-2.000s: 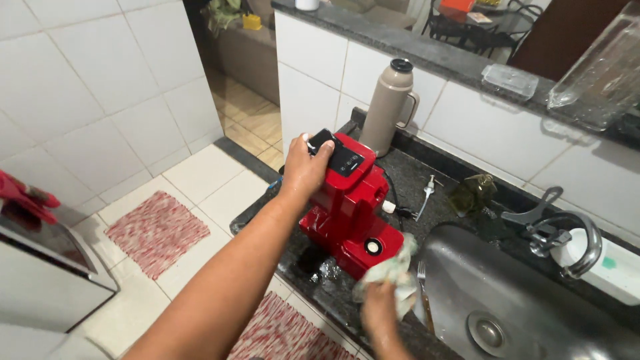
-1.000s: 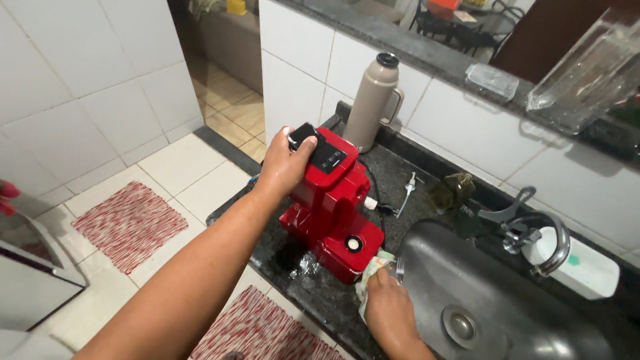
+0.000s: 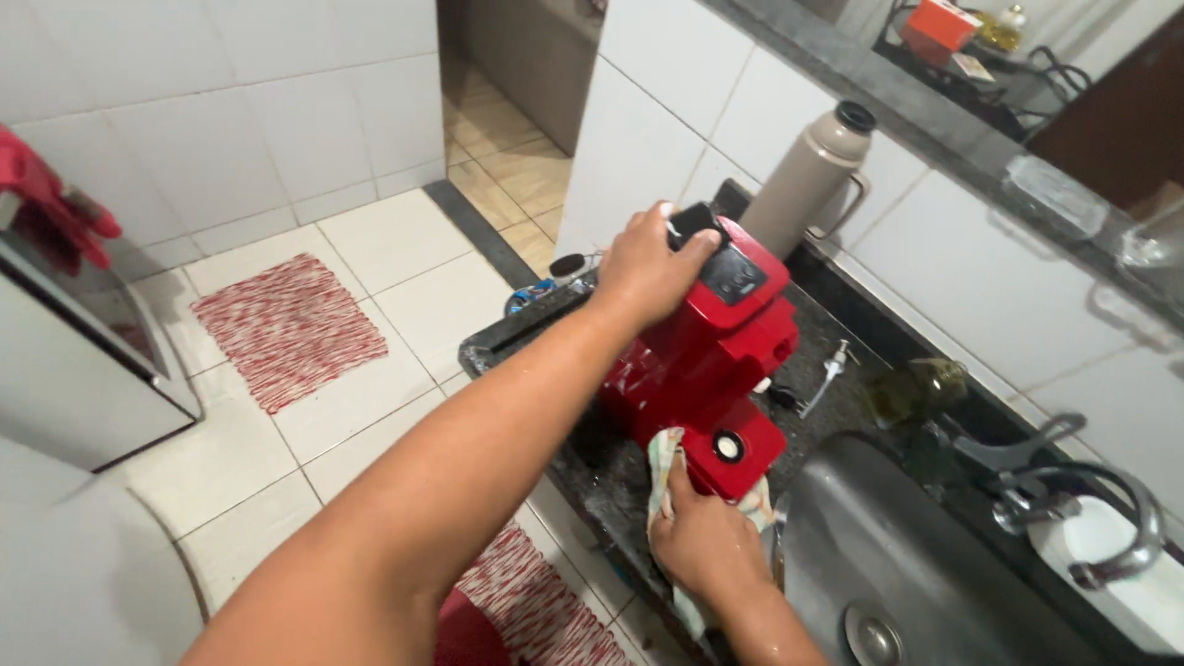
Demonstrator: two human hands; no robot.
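A red appliance (image 3: 712,370) with a black panel on top and a round black-and-white part on its low base stands on the dark stone counter (image 3: 610,472). My left hand (image 3: 652,264) grips the black part at its top back edge. With my right hand (image 3: 708,536) I hold a light patterned cloth (image 3: 663,472) against the near side of the base; part of the cloth shows beyond the base's corner. Just behind the appliance is a beige thermos bottle (image 3: 805,180) with a black cap. A small white plastic piece (image 3: 830,375) lies to its right.
A steel sink (image 3: 888,555) adjoins the appliance on the right, with a chrome faucet (image 3: 1133,518) and a white container (image 3: 1101,555) beyond. A greenish glass item (image 3: 916,393) lies behind the sink. Red-and-white mats (image 3: 291,333) cover parts of the tiled floor.
My right hand has moved with the cloth from the sink-side corner of the base to its near side. My left hand has stayed on the appliance's top.
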